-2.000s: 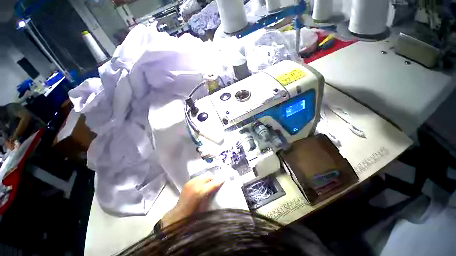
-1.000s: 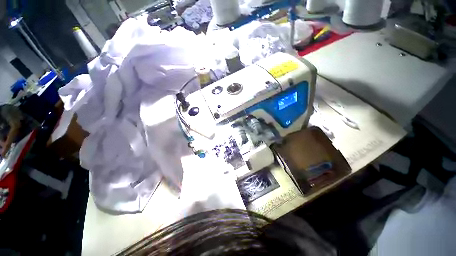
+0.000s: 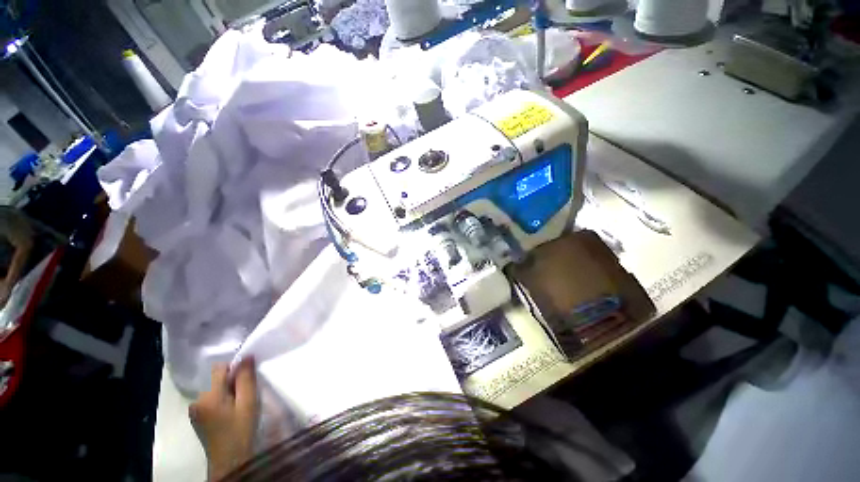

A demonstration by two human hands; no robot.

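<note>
My left hand point(image 3: 226, 414) is at the lower left and pinches the edge of a white fabric piece point(image 3: 349, 348) between thumb and finger. The piece lies on the table in front of the overlock machine point(image 3: 462, 179) and reaches up to its needle area, where glare hides the detail. A large crumpled pile of sewn white fabric point(image 3: 226, 188) lies left of and behind the machine. My right hand does not show. Dark hair covers the bottom middle of the view.
A brown open tray point(image 3: 585, 292) with small coloured items sits right of the machine. A scrap opening point(image 3: 481, 341) with pale threads lies beside it. Thin pale tools point(image 3: 641, 209) lie on the table. White thread cones point(image 3: 669, 14) stand behind. Part of a person point(image 3: 14, 245) shows far left.
My left hand was by the needle area, then blurred or hidden, and is now further left holding the fabric edge. The fabric now spreads towards the left. The view has shifted slightly.
</note>
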